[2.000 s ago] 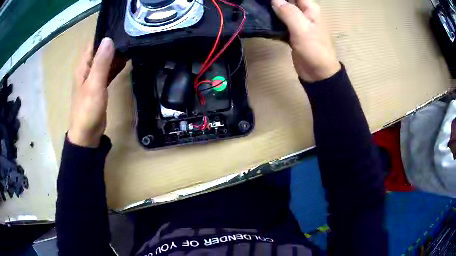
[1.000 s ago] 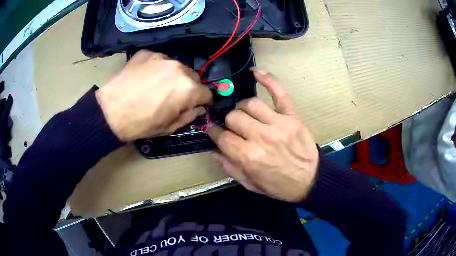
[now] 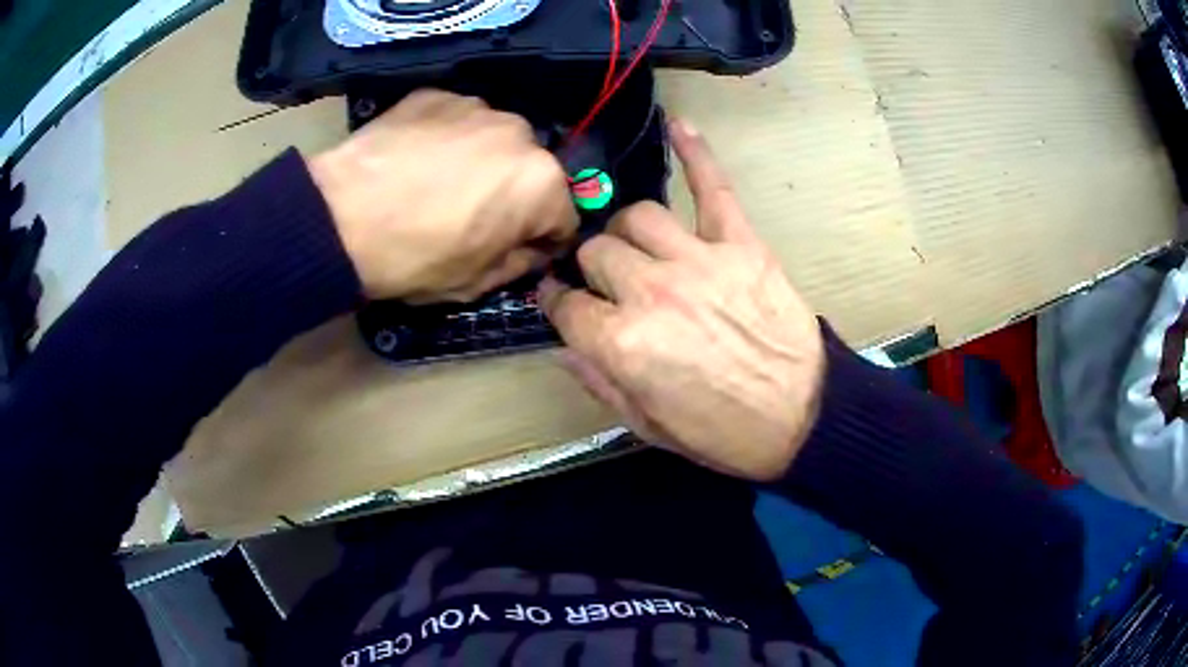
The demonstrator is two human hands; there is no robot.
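Note:
The black rear housing (image 3: 456, 341) lies open on the cardboard in front of me, mostly covered by my hands. The black front housing (image 3: 560, 50) lies beyond it, with the silver-framed speaker (image 3: 437, 18) cut off by the top edge. Red wires (image 3: 618, 68) run between the halves. A green round part (image 3: 594, 190) with a red centre shows between my hands. My left hand (image 3: 450, 198) reaches into the rear housing from the left, fingers curled and fingertips hidden. My right hand (image 3: 697, 326) rests over its right side, index finger extended along the wall, other fingertips inside. What either hand grips cannot be seen.
A tan cardboard sheet (image 3: 1016, 170) covers the bench. Dark strips (image 3: 21, 280) lie at the far left. A dark unit (image 3: 1166, 78) is cut off at the upper right. A person's light grey sleeve (image 3: 1107, 391) is at the right edge.
The front housing was lifted in both hands and now lies beyond the rear housing. Both hands moved into the rear housing. Since the last earlier frame, housings and hands appear slightly higher in view.

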